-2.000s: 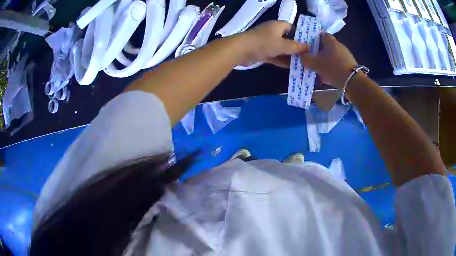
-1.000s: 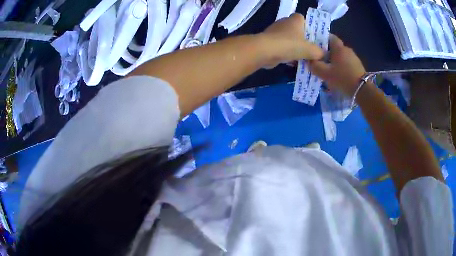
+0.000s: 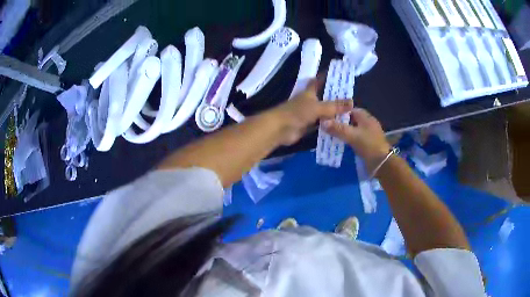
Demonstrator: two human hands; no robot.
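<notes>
A thick white tape roll (image 3: pixel 330 152) with blue print on its rim is seen edge-on, held upright over the table's front edge. My left hand (image 3: pixel 305 113) grips it from the left, with fingers across the rim. My right hand (image 3: pixel 361 132) holds it from the right, thumb and fingers on the rim close to my left hand. A narrow pale strip (image 3: pixel 367 194) hangs below my right hand over the floor. Where the strip begins is hidden.
Curved white housings (image 3: pixel 165 96) cluster on the dark table, with an open purple-silver housing (image 3: pixel 219 90) beside them. Clear plastic wrap (image 3: pixel 354 43) lies behind the roll. Stacked blister trays (image 3: pixel 459 52) stand at the right. Plastic scraps (image 3: pixel 260 183) lie on the blue floor.
The view has shifted, so more of the table's back shows. Both hands still hold the roll, which now sits lower in view. Its rim shows more rows of print.
</notes>
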